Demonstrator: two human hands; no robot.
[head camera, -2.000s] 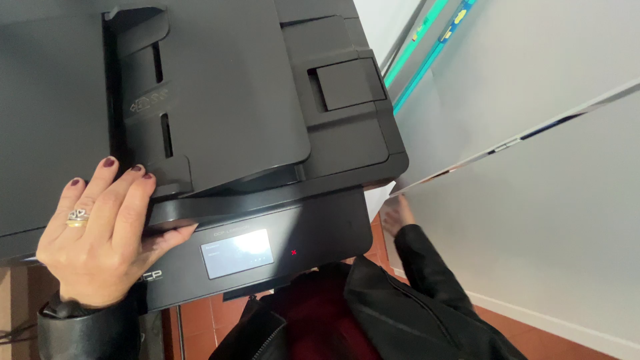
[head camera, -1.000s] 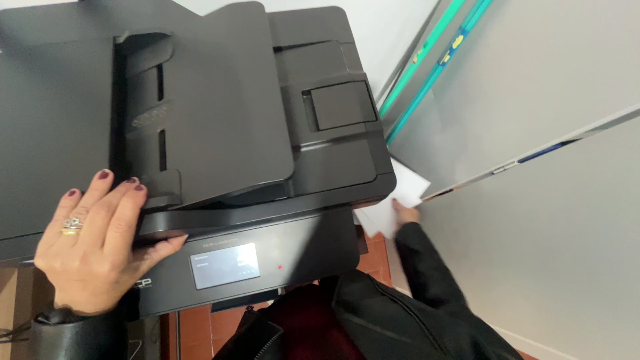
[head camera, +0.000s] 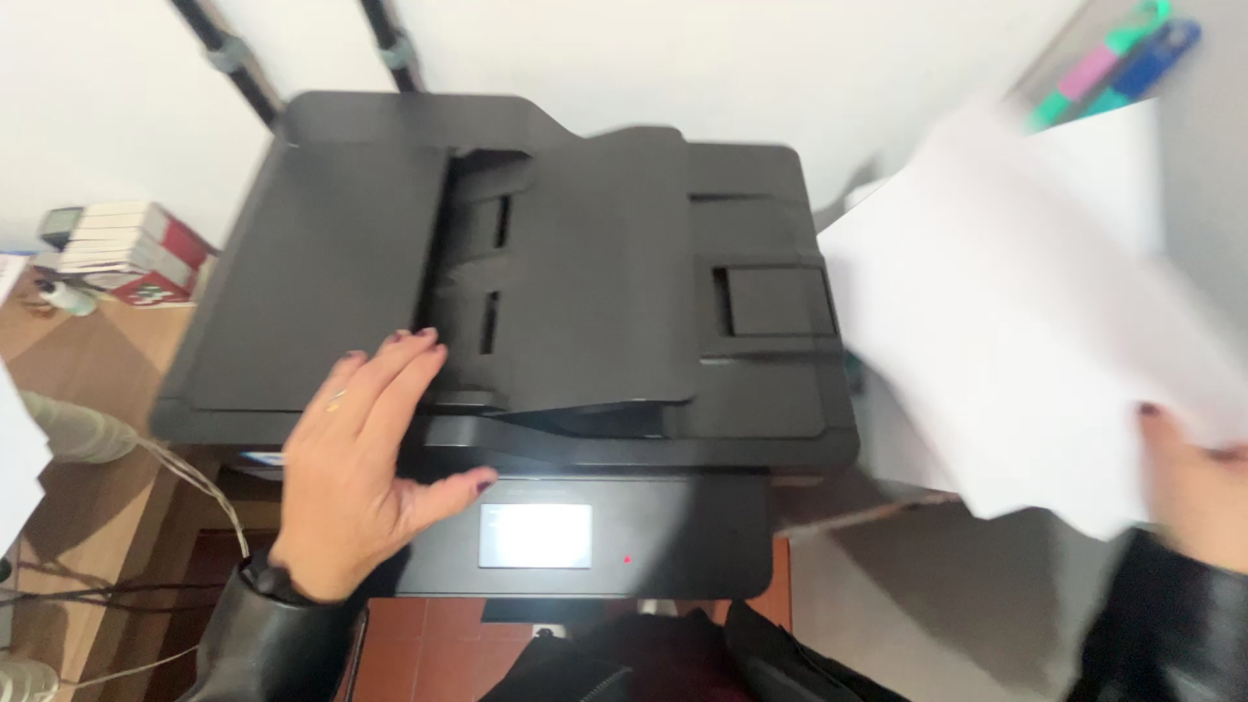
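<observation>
A black multifunction printer (head camera: 595, 292) with a document feeder on its lid takes up the middle of the head view. Its front panel has a lit screen (head camera: 535, 535), washed out by glare. My left hand (head camera: 356, 468) rests on the front left edge of the lid, fingers spread, thumb over the top of the panel, holding nothing. At the right edge, my right hand (head camera: 1194, 487) grips several loose white paper sheets (head camera: 1004, 322), which fan out to the right of the printer. The sheets and that hand are blurred, and part of the hand is cut off by the frame.
A wooden desk (head camera: 107, 390) stands at the left, with a stack of red and white boxes (head camera: 136, 249), a small bottle (head camera: 66, 296) and pale cables (head camera: 195, 478). Two dark poles (head camera: 239, 68) lean behind the printer. Green and blue items (head camera: 1121, 68) are at the upper right.
My right hand has come up from beside the printer's right side with the white sheets, which now show in full spread. My left hand stays on the lid's front edge. The view has shifted.
</observation>
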